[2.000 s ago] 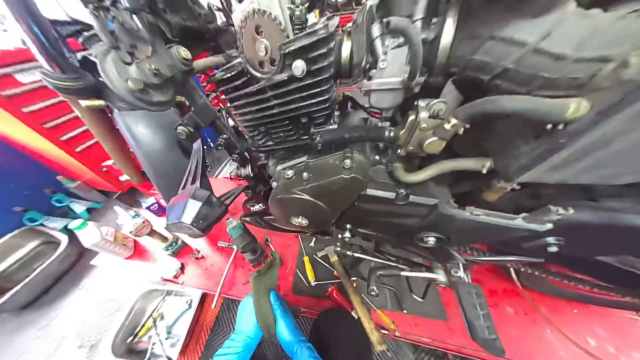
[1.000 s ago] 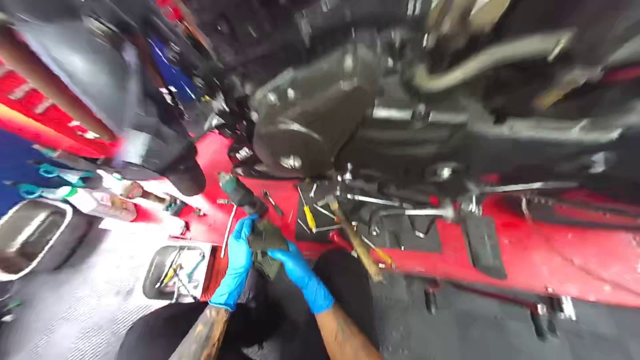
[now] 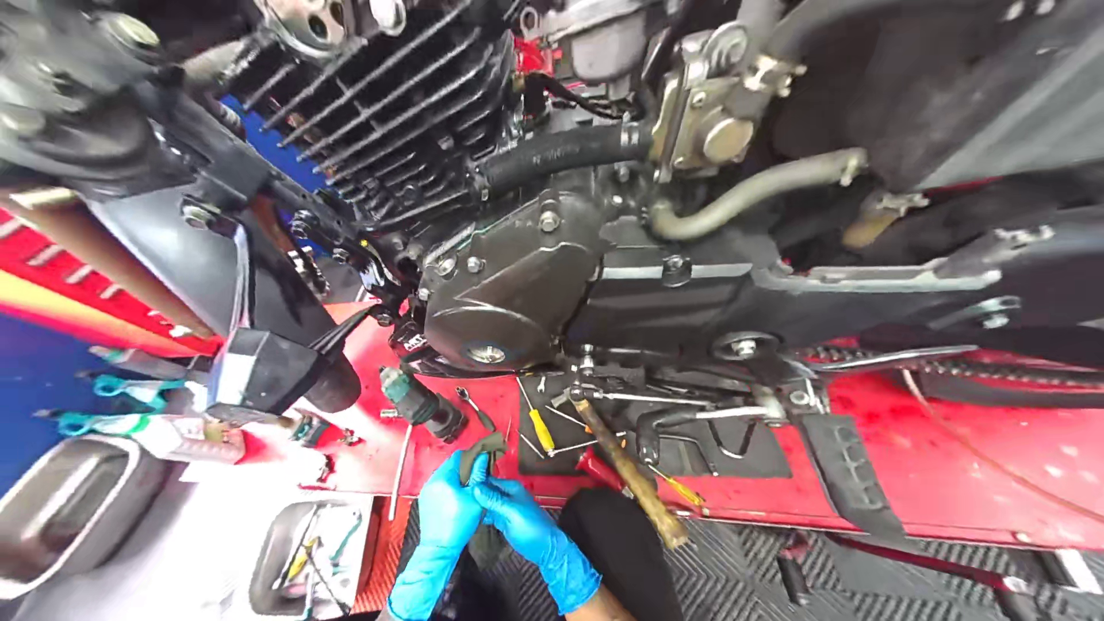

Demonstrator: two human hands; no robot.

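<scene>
Both hands wear blue gloves and meet at the bottom centre. My left hand (image 3: pixel 448 509) grips a dark green cloth (image 3: pixel 479 457); my right hand (image 3: pixel 526 522) presses against the same cloth from the right. Just above them a green and black cordless power tool (image 3: pixel 421 404) lies on the red platform (image 3: pixel 940 448). A ratchet (image 3: pixel 476 409) rests beside it. Over the hands stands a motorcycle engine with a dark side cover (image 3: pixel 517 302). To the right, a wooden-handled hammer (image 3: pixel 630 474) and a yellow-handled screwdriver (image 3: pixel 541 429) lie on a black mat (image 3: pixel 759 453).
At the lower left are a tray of tools (image 3: pixel 267 561), an empty-looking grey basin (image 3: pixel 138 483) and a bottle (image 3: pixel 185 437). The footrest pedal (image 3: pixel 849 474) hangs over the platform at right. A long metal rod (image 3: pixel 400 474) lies left of my hands.
The hands have come closer together around the cloth, which looked more spread out one second ago. The view has moved nearer to the engine.
</scene>
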